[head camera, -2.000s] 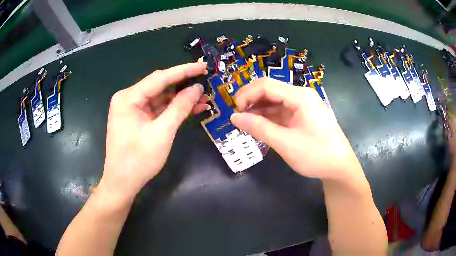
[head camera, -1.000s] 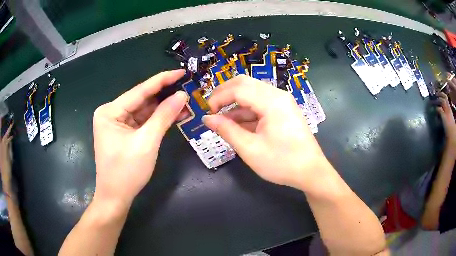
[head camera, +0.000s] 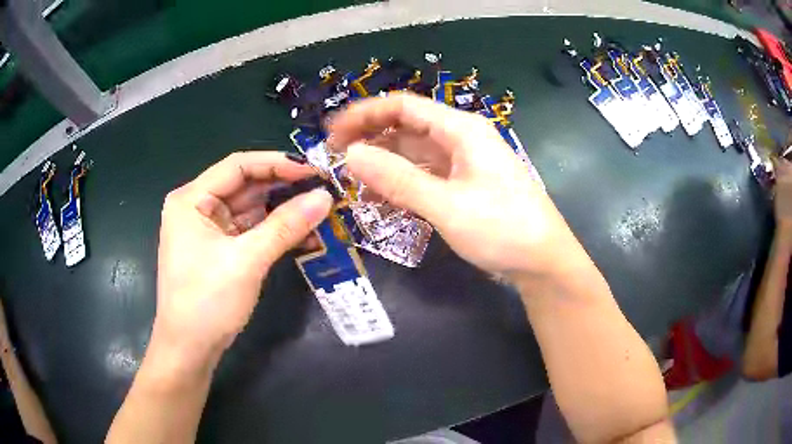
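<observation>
A phone circuit board (head camera: 346, 290), blue above and white with rows of dark marks below, hangs from my left hand (head camera: 230, 234). My left thumb and fingers pinch the dark module at its upper end. My right hand (head camera: 434, 169) is just above and to the right, thumb and fingertips curled near the board's top. Whether my right fingertips hold a small part cannot be told. Behind my hands lies a pile of overlapping boards with orange flex cables (head camera: 360, 87). A board with a mottled silver lower face (head camera: 401, 238) shows between my hands.
Two boards (head camera: 73, 230) lie apart at the left. A fan of several boards (head camera: 643, 104) lies at the right. A pale rail (head camera: 287, 43) runs along the far side, with a grey post (head camera: 56, 65) at the left. Other people's arms (head camera: 768, 286) show at both edges.
The board has moved nearer to me and out from the pile, pinched in my left hand. My right hand has moved up relative to it. The view has shifted, and one fewer board shows at the left.
</observation>
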